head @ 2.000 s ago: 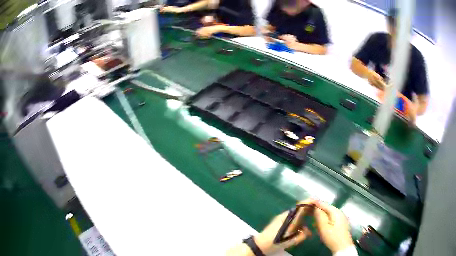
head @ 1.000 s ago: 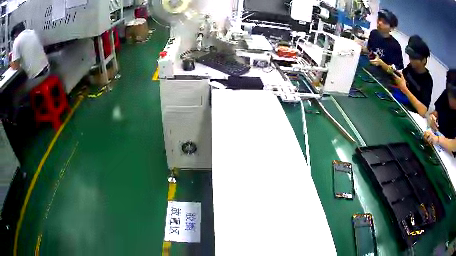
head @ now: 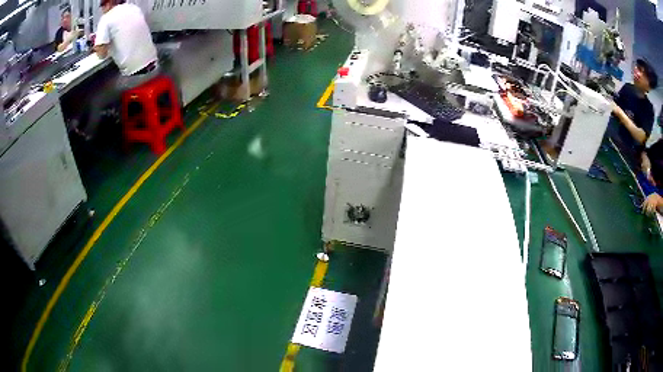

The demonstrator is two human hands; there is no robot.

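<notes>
Neither of my hands is in the picture. Two phone middle frames lie singly on the green belt at the right. The farther middle frame [head: 554,252] has orange bits at its far end. The nearer middle frame [head: 565,329] lies closer to me, also with small orange bits at its far end. The black blister tray [head: 627,301] lies to the right of them, cut off by the bottom edge; its pockets look dark.
A long white worktop [head: 458,269] runs beside the belt. A grey cabinet [head: 363,178] with a keyboard on top stands at its far end. A red stool [head: 152,112] and a person in white are at the far left. Other people sit at the right edge.
The view has swung left, so the worktop, belt and tray have shifted right and more floor shows. My hands, seen holding a frame two seconds ago, are out of the picture.
</notes>
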